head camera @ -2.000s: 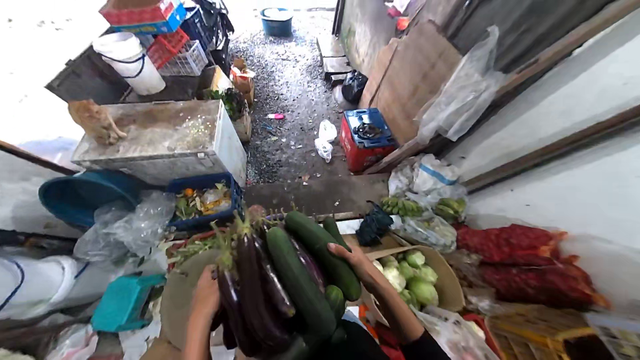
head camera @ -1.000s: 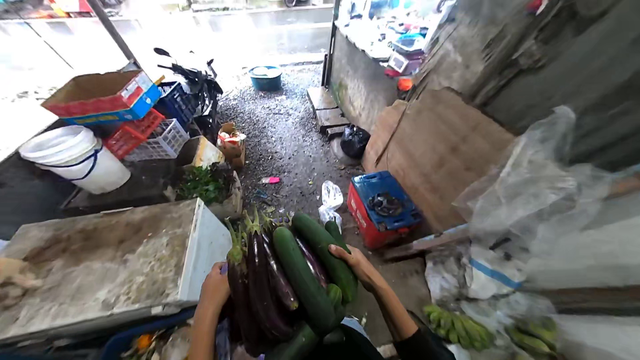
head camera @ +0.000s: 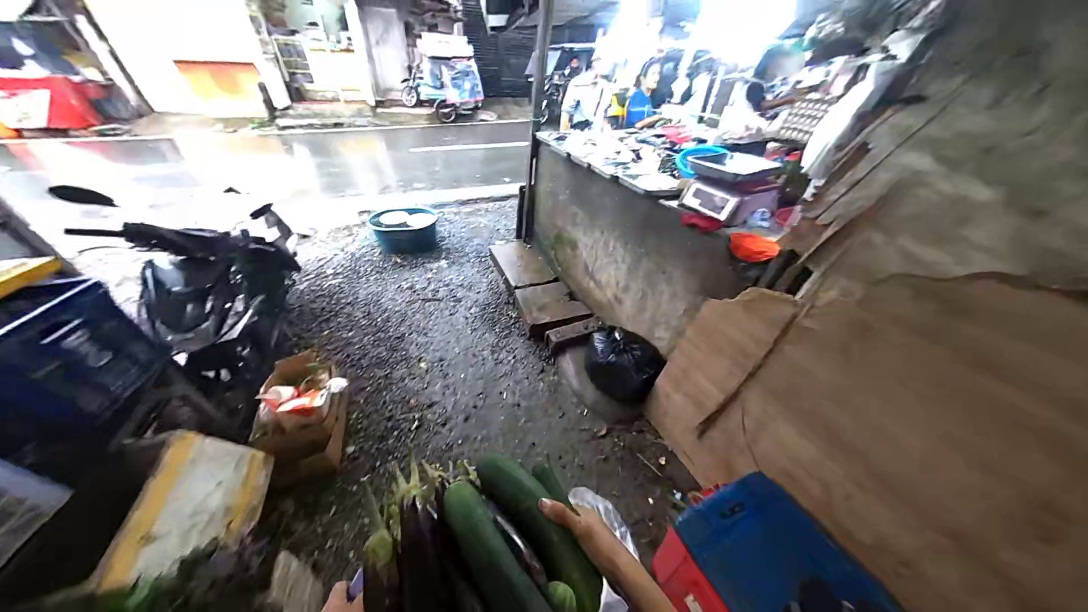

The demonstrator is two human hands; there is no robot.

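A pile of long purple eggplants (head camera: pixel 425 552) and dark green cucumbers (head camera: pixel 493 544) is carried between my two hands at the bottom of the view. My right hand (head camera: pixel 582 531) presses on the right side of the pile, its thumb against a cucumber. At the lower left edge of the pile, my left hand (head camera: pixel 342 597) shows only in part, beside the eggplants. The eggplants' stem ends point away from me. The underside of the pile is out of view, so what supports it is hidden.
Wet gravel (head camera: pixel 425 365) runs ahead to a road. A black motorcycle (head camera: pixel 204 289), a cardboard box (head camera: pixel 302 416) and a blue crate (head camera: pixel 72 357) stand left. On the right are a black plastic bag (head camera: pixel 625 364), a blue-and-red cooler (head camera: pixel 765 544) and a wooden board (head camera: pixel 918 391). People stand beyond the stall counter.
The view has moved forward and tilted up from the vegetable baskets toward the gravel and road. Both hands stay at the pile of eggplants and cucumbers.
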